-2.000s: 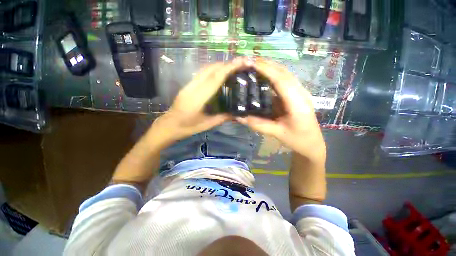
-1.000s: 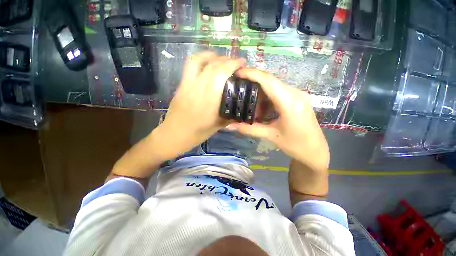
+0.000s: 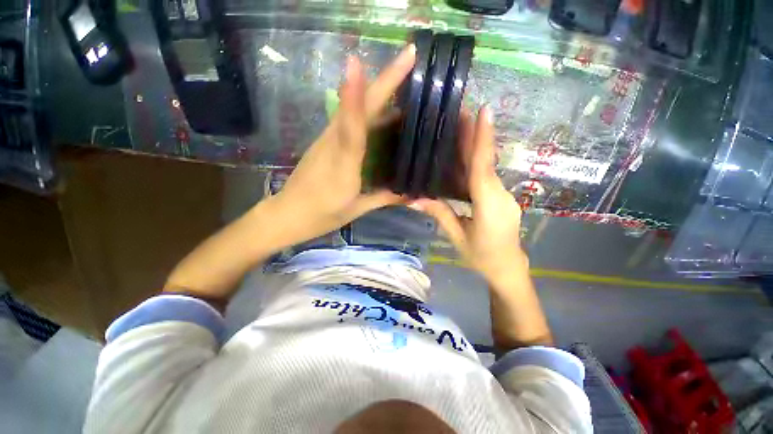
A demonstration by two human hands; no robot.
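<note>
A stack of phones [image 3: 436, 114], three black ones side by side on edge, stands upright between my two hands at the bench's front edge. My left hand [image 3: 343, 153] is at the left side of the stack, fingers spread along it and slightly blurred. My right hand [image 3: 485, 199] is at the right side, thumb at the bottom end, fingers pointing up. The lower ends of the phones rest by both thumbs. The faces of the phones are turned mostly sideways and their keys are hidden.
The working tray [image 3: 542, 34] with black phones lies at the back. A long black phone [image 3: 203, 76] and a separate phone [image 3: 95, 42] lie to the left. The left tray [image 3: 38, 110] and right tray [image 3: 720, 195] flank the bench. Printed plastic film [image 3: 288, 110] covers the bench.
The stack has turned from end-on to showing its long edges, reaching further toward the tray. My fingers have opened outward from over it. The head view has shifted.
</note>
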